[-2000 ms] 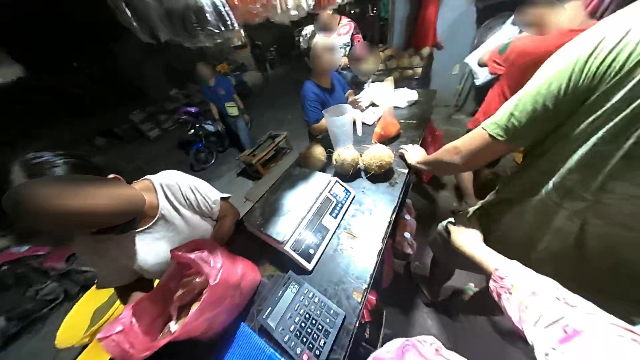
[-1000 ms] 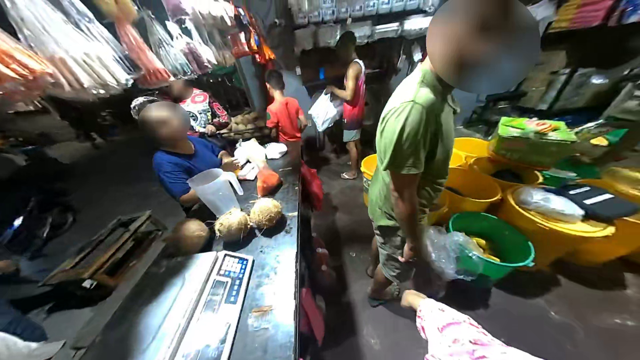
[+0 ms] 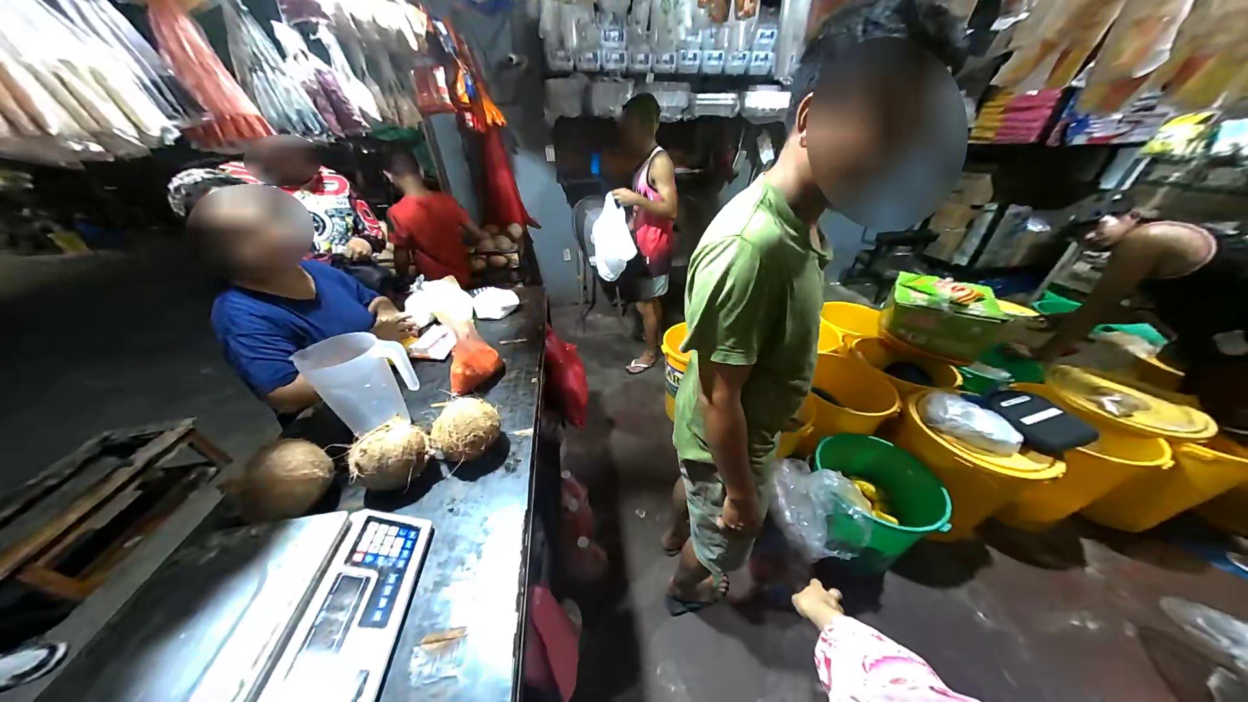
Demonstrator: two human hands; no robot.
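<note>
My right hand, at the end of a pink patterned sleeve, hangs low over the floor with its fingers curled; whether it holds anything cannot be told. It is nearest to clear plastic bags beside a green bucket. My left hand is out of view. On the dark counter at the left lie a digital scale, husked coconuts, a translucent plastic pitcher and a bag with orange contents.
A person in a green shirt stands just ahead, beside the counter. Another in blue is behind it. Yellow buckets line the right side. A wooden bench stands at the left. More people are farther back.
The view has swung right from the counter. My right hand has moved away from the person in green, whom it was close to in the earlier frames.
</note>
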